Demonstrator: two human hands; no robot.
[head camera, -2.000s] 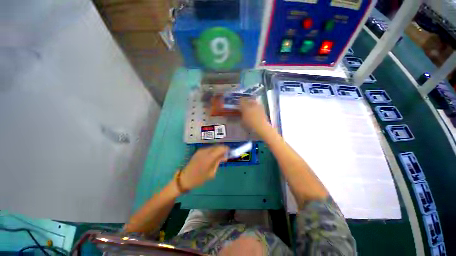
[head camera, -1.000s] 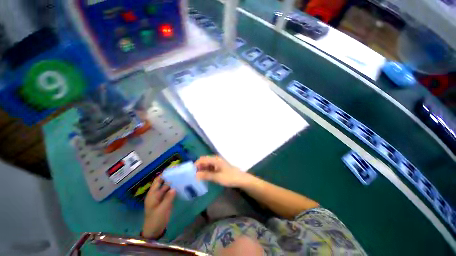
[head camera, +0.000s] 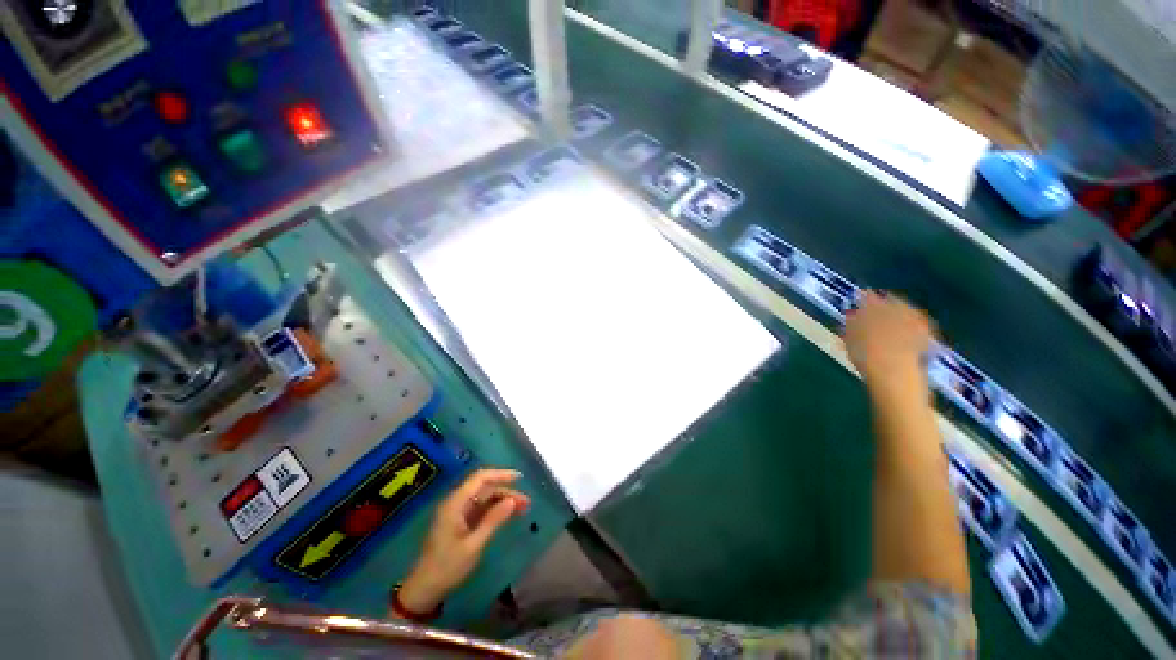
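Observation:
My right hand (head camera: 890, 338) reaches over the line of dark-patterned panels (head camera: 1020, 431) on the conveyor. Its fingers point down at the line and hide the spot under them, so I cannot tell if they grip a panel. My left hand (head camera: 467, 531) is empty, fingers apart and slightly curled, in front of the machine base (head camera: 365, 518). One panel (head camera: 284, 353) sits at the orange-red fixture (head camera: 279, 402) beside silver metal linkage (head camera: 194, 377), which partly hides the fixture.
A white sheet (head camera: 587, 335) lies right of the press, with panels at its far end. The control box (head camera: 213, 77) stands at upper left, one red lamp lit. More panels (head camera: 1028, 587) lie near the pale conveyor rail (head camera: 813, 333). A blue mouse-shaped object (head camera: 1025, 182) lies beyond.
The pale panel held between both hands has left them. My right hand has moved out to the conveyor line; my left hand is now empty. The view has shifted slightly.

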